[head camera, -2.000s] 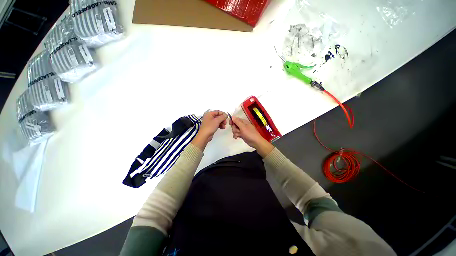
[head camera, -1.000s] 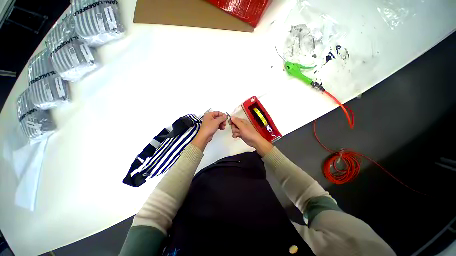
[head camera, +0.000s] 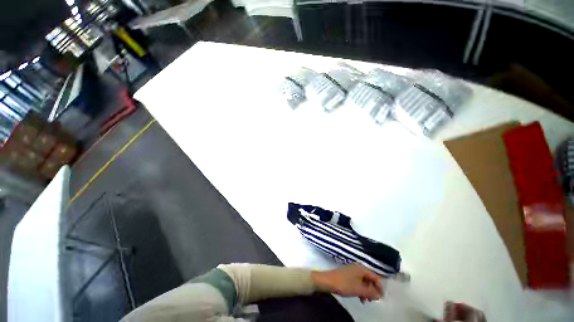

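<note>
The navy-and-white striped pouch [head camera: 343, 242] lies on the white table in front of me, its dark trim along the far edge. My left hand [head camera: 360, 282] is beside the pouch's near right end, fingers curled; whether it holds something small is too blurred to tell. A small greyish thing, perhaps the tag, shows at the pouch's right end. My right hand [head camera: 462, 312] is small, blurred and cut off by the lower edge, so its grip cannot be made out.
Finished packs in clear bags [head camera: 422, 105] stand in a row at the table's far side. A long red packet [head camera: 535, 204] lies on brown cardboard [head camera: 481, 170] at the right. Another table [head camera: 39, 251] stands at the left across the grey floor. Stacked cartons [head camera: 39, 151] are farther off.
The view has swung left and up, showing the floor and workshop. My hands have moved apart, the right one away to the right. The dispenser and blow gun are out of view.
</note>
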